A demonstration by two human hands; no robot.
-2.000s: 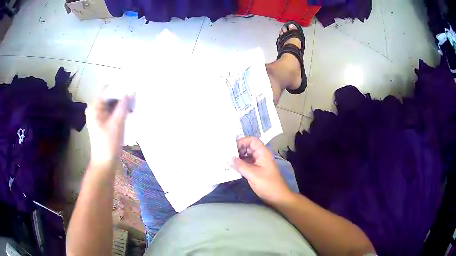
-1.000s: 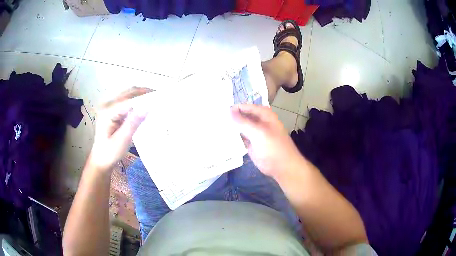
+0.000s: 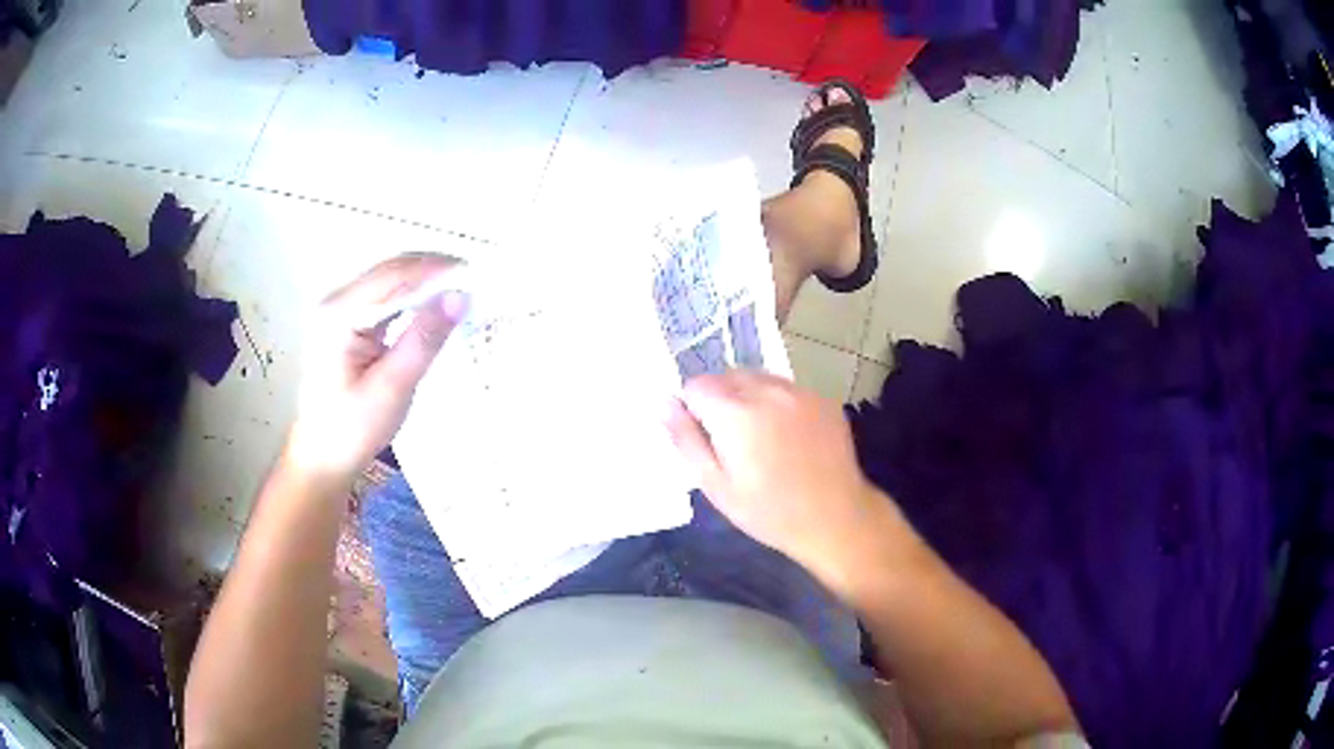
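White printed papers [image 3: 541, 424] lie over my lap, overexposed, with print at the lower edge and a blue-grey garment picture at the right side. My left hand [image 3: 383, 344] is at the upper left edge of the papers, thumb and forefinger near each other; glare hides whether they pinch a sheet. My right hand [image 3: 768, 454] is closed on the right edge of the papers, below the garment picture, palm down.
Purple cloth heaps lie on the floor at the right [image 3: 1083, 483] and left [image 3: 103, 381]. Purple cloth [image 3: 498, 32] and a red crate [image 3: 812, 44] are at the top, with a cardboard box [image 3: 256, 25]. My sandalled foot [image 3: 834, 190] rests on the tiles.
My left hand has come in from the left to the papers' upper left edge. My right hand moved up the right edge, then slightly down again. The papers have shifted a little left.
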